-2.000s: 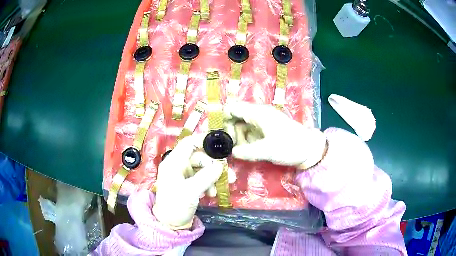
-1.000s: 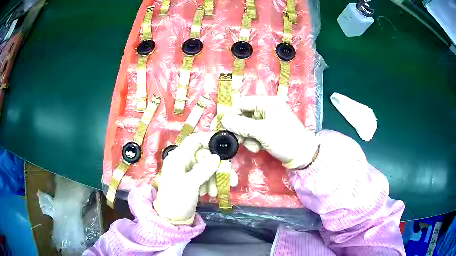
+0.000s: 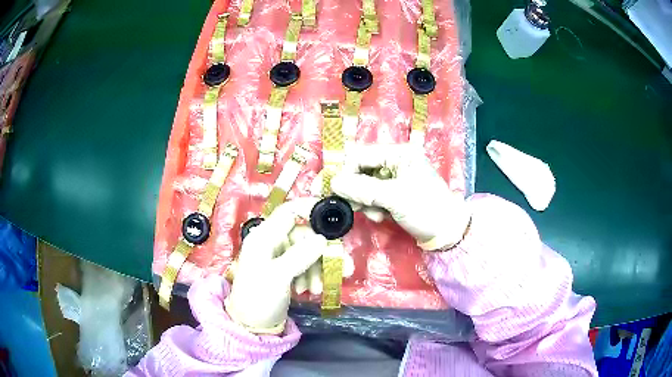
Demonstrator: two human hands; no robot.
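Observation:
A wristwatch (image 3: 331, 218) with a round black head and an open gold mesh band is held upright over the near part of the pink tray (image 3: 383, 283). My left hand (image 3: 276, 261), in an off-white glove, grips it at the lower left of the head, with fingers behind the lower band. My right hand (image 3: 404, 193), also gloved, holds its upper right side with thumb and fingers at the head and upper band. The clasp end points away from me. My fingertips behind the watch are partly hidden.
More watches lie on the film-covered tray: a row beyond (image 3: 284, 74), one at the near left (image 3: 196, 229) and one partly under my left hand. A folded white cloth (image 3: 525, 177) and a whitish bottle (image 3: 522, 33) stand right of the tray on the green surface (image 3: 88, 147).
Since the earliest frame the watch has shifted slightly right, and my right hand's fingers have closed in nearer the head. Over the last second there is hardly any movement.

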